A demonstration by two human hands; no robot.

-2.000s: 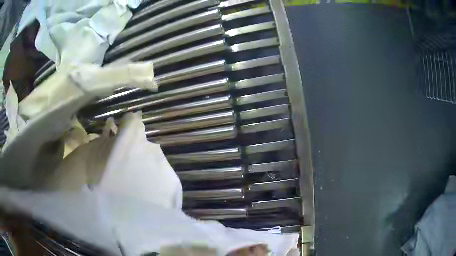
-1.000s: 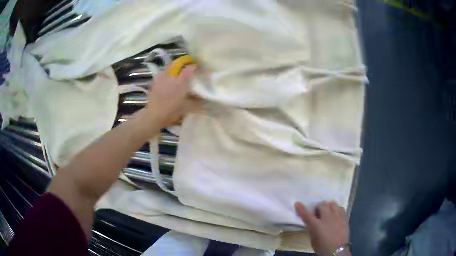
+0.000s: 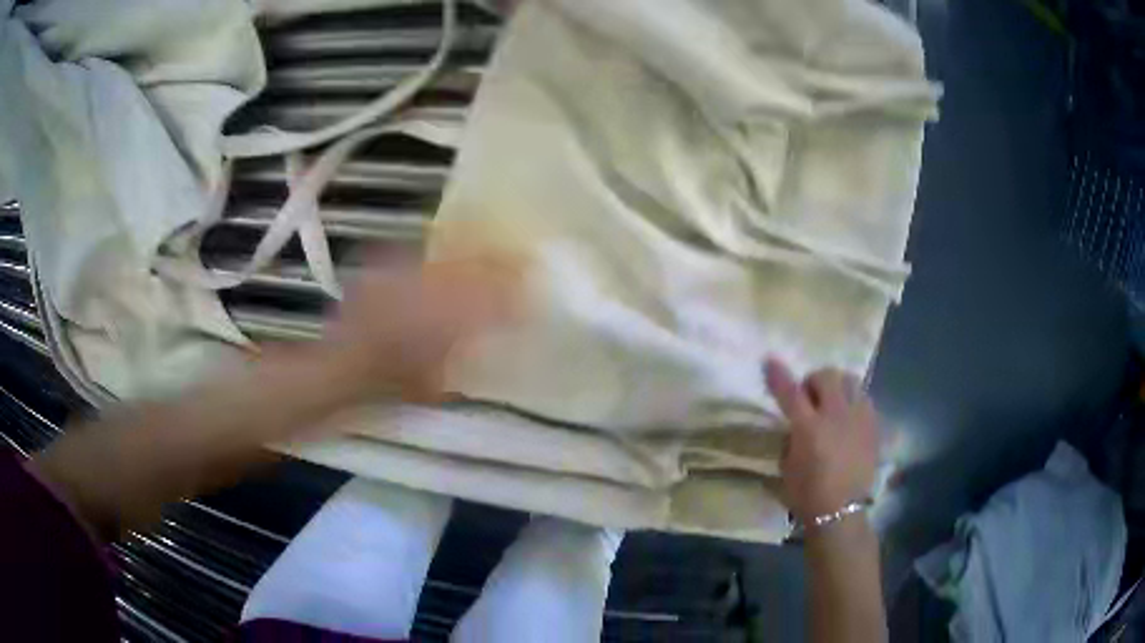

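Note:
A cream garment [image 3: 703,239] lies in loose folds over a rack of steel tubes [image 3: 358,63], its padded near edge stacked in layers. Thin cream ties [image 3: 301,207] loop over the bare tubes at the left. My left hand [image 3: 465,302] is badly blurred over the middle of the garment; its fingers cannot be made out. My right hand [image 3: 831,440], with a bracelet at the wrist, is on the garment's near right edge, thumb apart from curled fingers. Whether it pinches cloth cannot be told.
More cream cloth [image 3: 101,214] hangs in folds at the left. A pale blue-grey cloth heap [image 3: 1042,553] lies at the lower right on the dark floor [image 3: 979,314]. White-covered legs [image 3: 358,553] show below the rack's near side. A wire basket [image 3: 1105,214] stands at the far right.
The cream garment, bunched at the left two seconds ago, now spreads across the tubes to the right. Both hands came into view; since one second ago, hands, garment and floor heap sit higher in the picture.

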